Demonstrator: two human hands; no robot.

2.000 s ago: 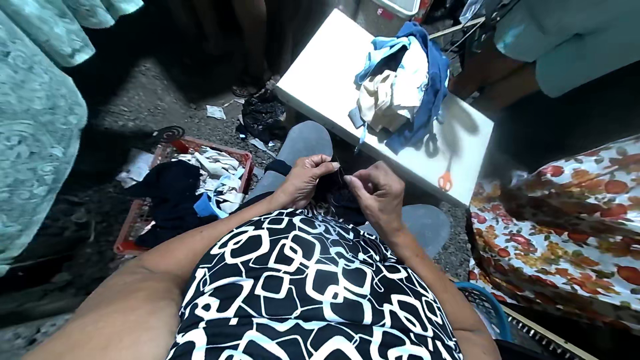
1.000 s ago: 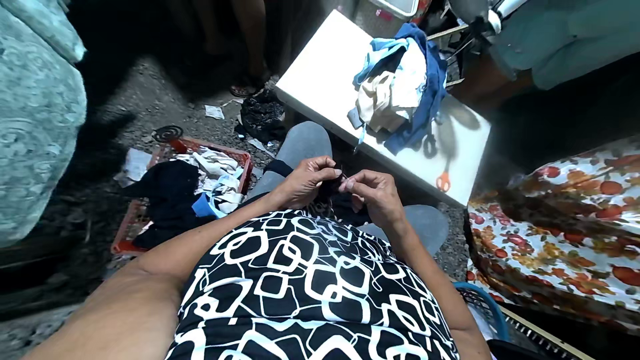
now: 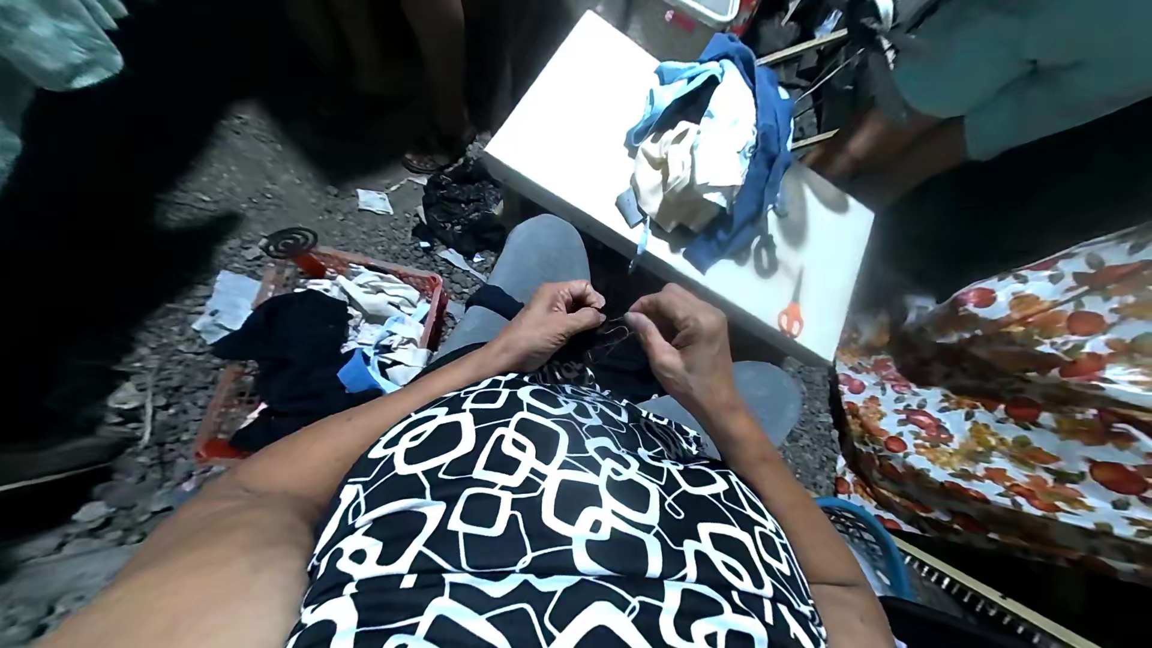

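Note:
Above my lap, my left hand [image 3: 556, 322] pinches thumb against fingers on something too small to make out. A short gap to its right, my right hand [image 3: 681, 342] pinches the end of a thin dark thread [image 3: 614, 331], which loops between the two hands. Whether a needle is there I cannot tell. Black cloth [image 3: 621, 364] lies on my lap under the hands. Beyond them, a pile of blue, white and beige garments [image 3: 711, 148] rests on a white table [image 3: 585, 99]. Orange-handled scissors [image 3: 791, 319] lie near the table's front right corner.
A red plastic crate [image 3: 436, 310] of clothes stands on the gravel at left, a dark coil [image 3: 289, 242] at its corner. A black plastic bag [image 3: 461, 209] lies beyond my knee. Floral cloth [image 3: 1017, 387] hangs at right above a blue basket [image 3: 866, 531]. Other people's legs are beyond the table.
My hands were close together a second ago; now they are apart, the right one having moved right, with thread showing between them.

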